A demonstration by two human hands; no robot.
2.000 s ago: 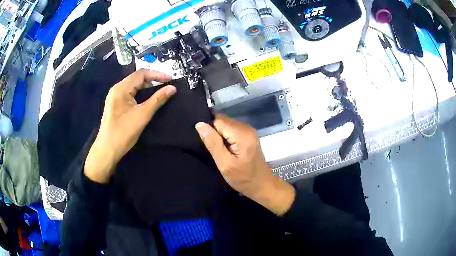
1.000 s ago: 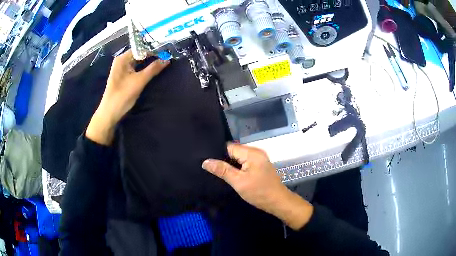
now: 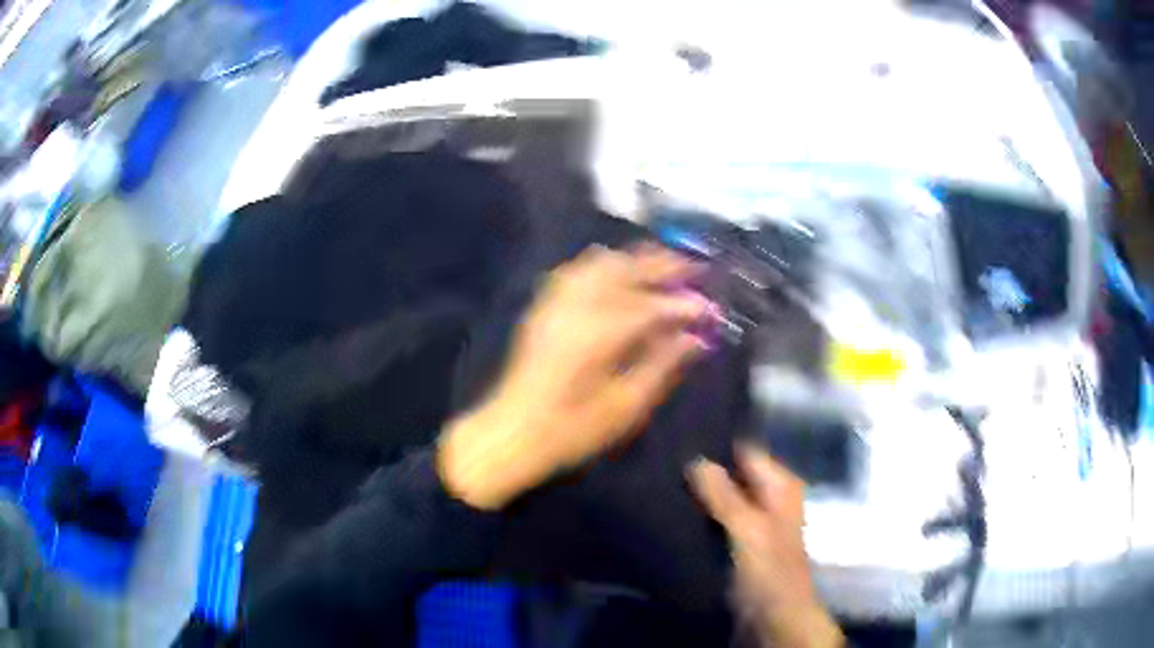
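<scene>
The frame is strongly blurred. A black garment panel [image 3: 633, 494] hangs from the needle area [image 3: 747, 279] of the white overlock machine [image 3: 873, 241] towards my lap. My left hand [image 3: 595, 355] lies over the panel's upper left part, its fingertips by the needle area under purple-pink light. My right hand [image 3: 759, 519] is at the panel's right edge, thumb and fingers near the cloth. Blur hides whether either hand pinches it. More black cloth [image 3: 367, 241] is piled left of the machine.
The bed plate opening [image 3: 816, 449] is right of the panel. Black scraps [image 3: 964, 506] lie on the table's right part. The control panel [image 3: 1010, 260] is at upper right. A blue crate [image 3: 468, 614] shows below the panel. Blue bins [image 3: 89, 468] and a pale green sack [image 3: 108, 291] are at left.
The view has swung, so the machine sits further right and lower, and more of the left side shows. My left hand has moved from the panel's upper left edge to near the needle area.
</scene>
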